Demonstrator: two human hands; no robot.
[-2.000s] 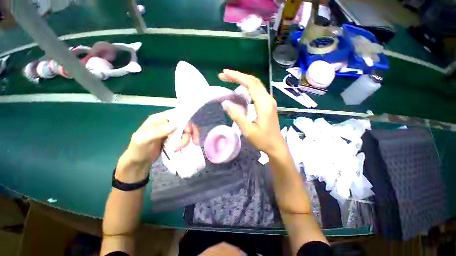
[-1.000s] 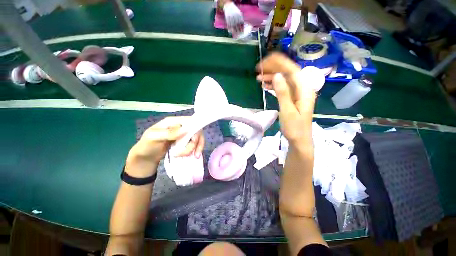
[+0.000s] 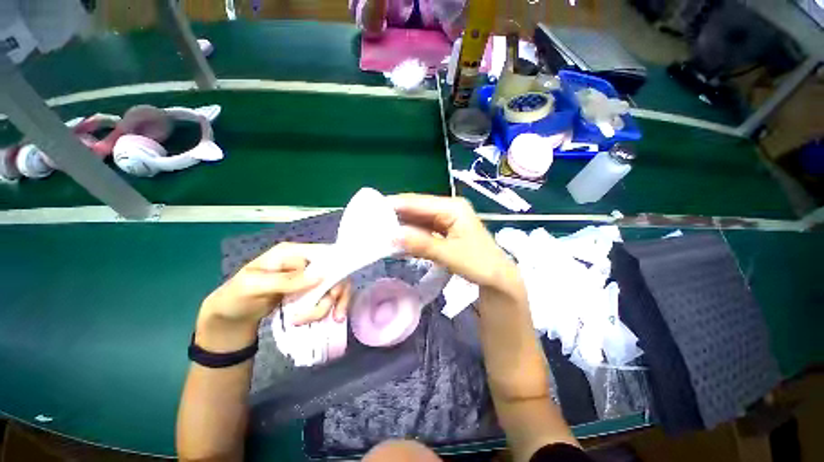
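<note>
A white and pink cat-ear headphone is held above the grey plastic-covered mat. My left hand grips its left side, where the headband meets the ear cup. My right hand holds the headband beside the upright ear, with fingers and thumb on the white surface. The right-hand ear cup hangs with its pink cushion facing up. The other ear of the headband is hidden behind my right hand.
White crumpled wiping cloths and dark grey foam sheets lie at right. Beyond are a translucent bottle, scissors and a blue tray. More headphones lie on the green conveyor. A person sits opposite.
My right hand has come back from near the blue tray to the headband. The headphone stays in my left hand. The view has shifted, showing more of the person opposite.
</note>
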